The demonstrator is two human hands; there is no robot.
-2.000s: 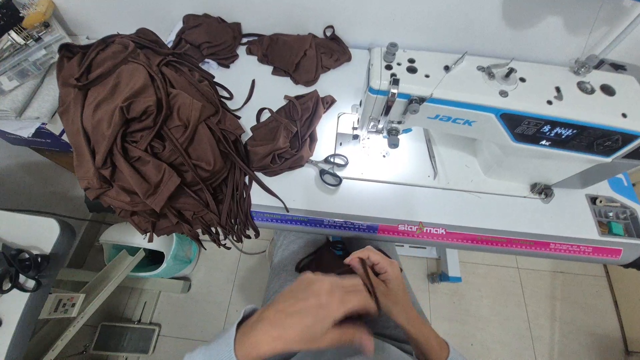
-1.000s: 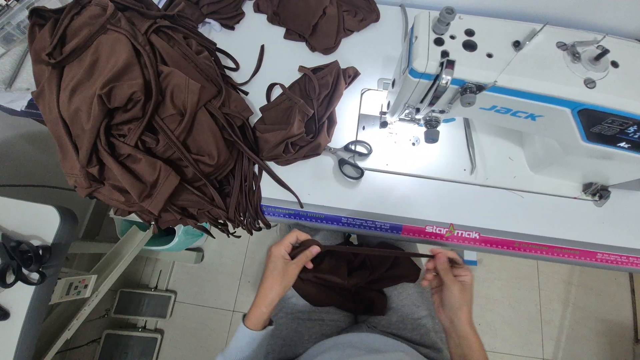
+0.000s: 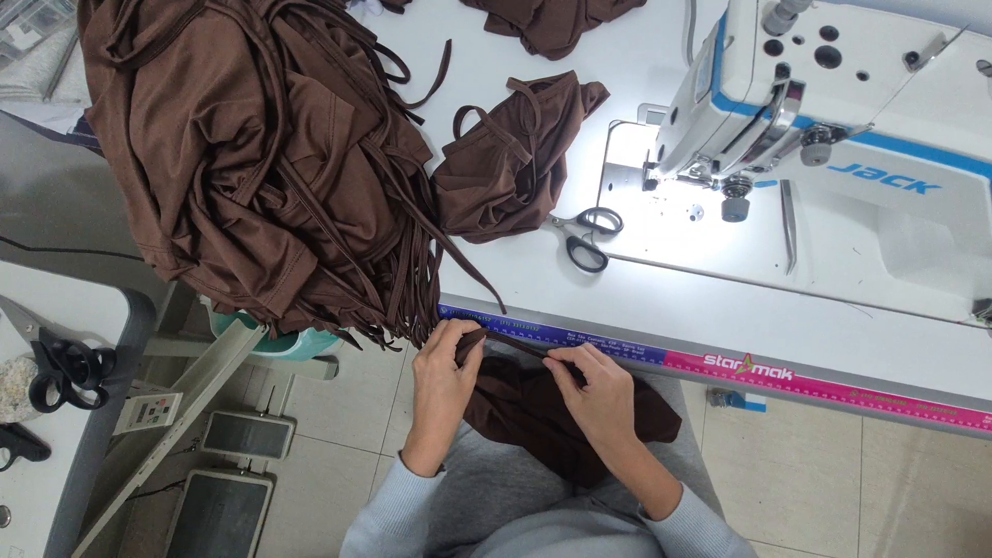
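Observation:
A brown fabric garment lies across my lap, just below the table edge. My left hand pinches one part of its narrow brown strap, and my right hand pinches the strap farther right, so a short stretch runs between them. Above my hands, a smaller brown garment rests on the white table beside black-handled thread scissors. A large heap of brown garments with many hanging straps is at the left.
A white and blue Jack sewing machine stands at the right, with metal tweezers on its bed. A printed measuring strip runs along the table's front edge. Black-handled scissors lie on another table at lower left. A green bin is below the heap.
One second ago my hands held the strap stretched wide apart; now they are closer together. The view has moved nearer the table since the earliest frame.

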